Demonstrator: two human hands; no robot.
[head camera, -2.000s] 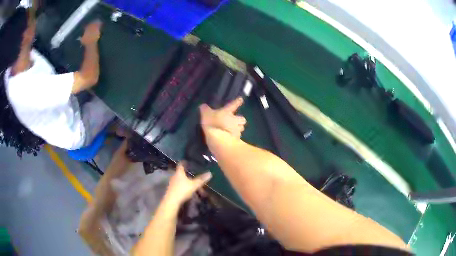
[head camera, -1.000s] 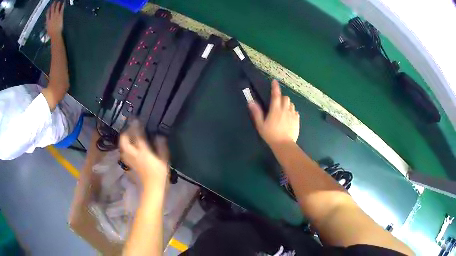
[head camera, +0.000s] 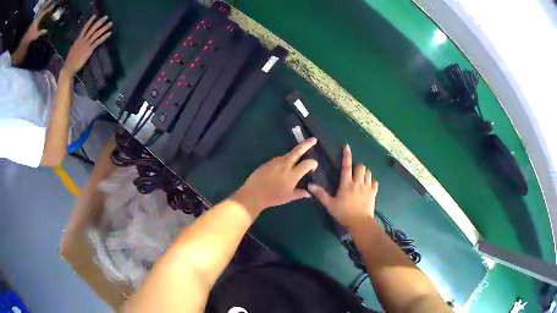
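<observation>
Two black power strips (head camera: 313, 125) lie side by side, plain faces up, with pale rating labels (head camera: 301, 108) near their far ends. My left hand (head camera: 278, 177) rests on the left strip, fingers at its side and top. My right hand (head camera: 353, 192) lies on the right strip, thumb and index finger apart around it. The hands nearly touch. Power cords (head camera: 400, 241) lie coiled by my right forearm. To the left, several more strips (head camera: 183, 67) lie in a row, some with red switches up, others plain side up.
A pale ledge (head camera: 366, 131) runs behind the strips. Beyond it, another strip (head camera: 506, 164) with a bundled cord lies on the green line. Cords hang over the bench edge above a cardboard box (head camera: 85, 244) with clear bags. Another person's hand (head camera: 89, 43) is at far left.
My left hand has moved right from the strip row to the pair. The pair has shifted slightly nearer, and my right hand has moved down with it. The other person's hand has moved.
</observation>
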